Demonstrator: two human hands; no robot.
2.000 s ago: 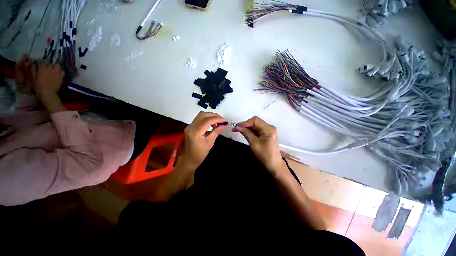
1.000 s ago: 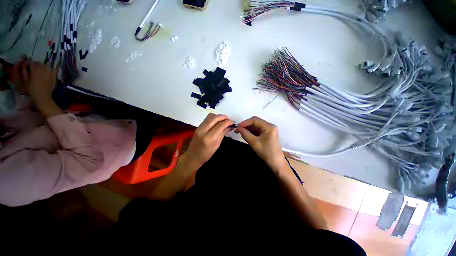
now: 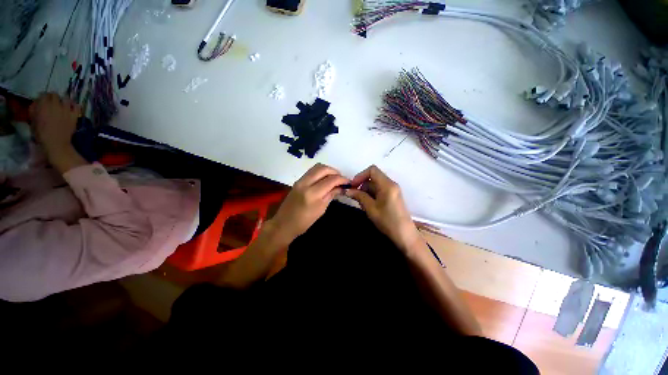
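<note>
My left hand (image 3: 311,199) and my right hand (image 3: 382,203) meet at the table's front edge, fingertips nearly touching. My left fingers pinch a small black sleeve (image 3: 346,186). My right hand holds the end of a white-grey cable (image 3: 476,225), which runs right from behind my hand to the bundle. The cable's end is mostly hidden by my fingers; I cannot tell how far the sleeve is on it. A pile of black sleeves (image 3: 312,127) lies on the white table just beyond my hands.
A large cable bundle (image 3: 505,150) fans its coloured wires leftward; a smaller sleeved bundle (image 3: 483,20) lies farther back. Small white bits (image 3: 324,78), a single cable (image 3: 217,28) and a phone (image 3: 285,6) lie beyond the pile. A person in pink (image 3: 95,227) works at left by a red stool (image 3: 233,233).
My left hand has moved slightly right, bringing the black sleeve against my right fingertips. The gap between my hands has closed. The other person's hands have shifted.
</note>
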